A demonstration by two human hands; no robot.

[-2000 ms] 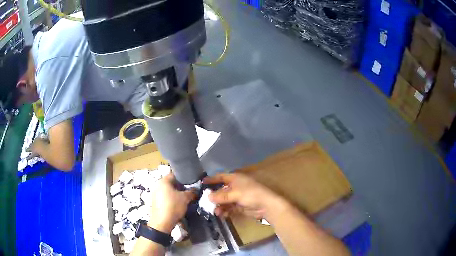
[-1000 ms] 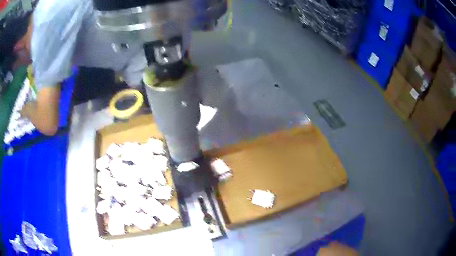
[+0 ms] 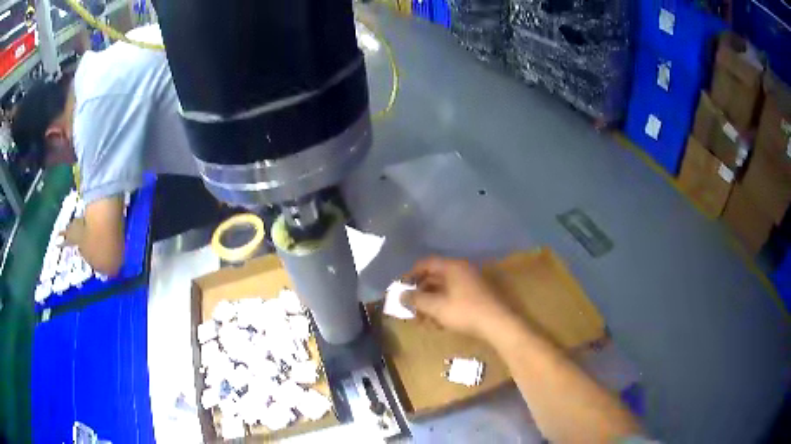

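Observation:
My right hand point(image 3: 455, 295) holds a small white plastic part point(image 3: 400, 299) between its fingers, above the left end of the right-hand tray point(image 3: 542, 299). Another white part point(image 3: 466, 371) lies in that tray, its pins pointing left. The grey horn point(image 3: 325, 290) points down just left of my hand; its tip hides the fixture. The left-hand tray point(image 3: 208, 284) holds many loose white parts point(image 3: 256, 364). The slotted base plate point(image 3: 373, 401) lies in front of the horn. My left hand is not in view.
The black machine head point(image 3: 269, 87) hangs above the horn. A tape roll point(image 3: 238, 238) and white paper scrap point(image 3: 366, 248) lie behind. Another person point(image 3: 121, 130) leans over white parts at the left. Blue bins point(image 3: 661, 87) and cartons point(image 3: 715, 165) stand at the far right.
My right hand has come up from the bottom edge and taken hold of a white part by the horn. The view has shifted, and the machine head shows lower in the picture.

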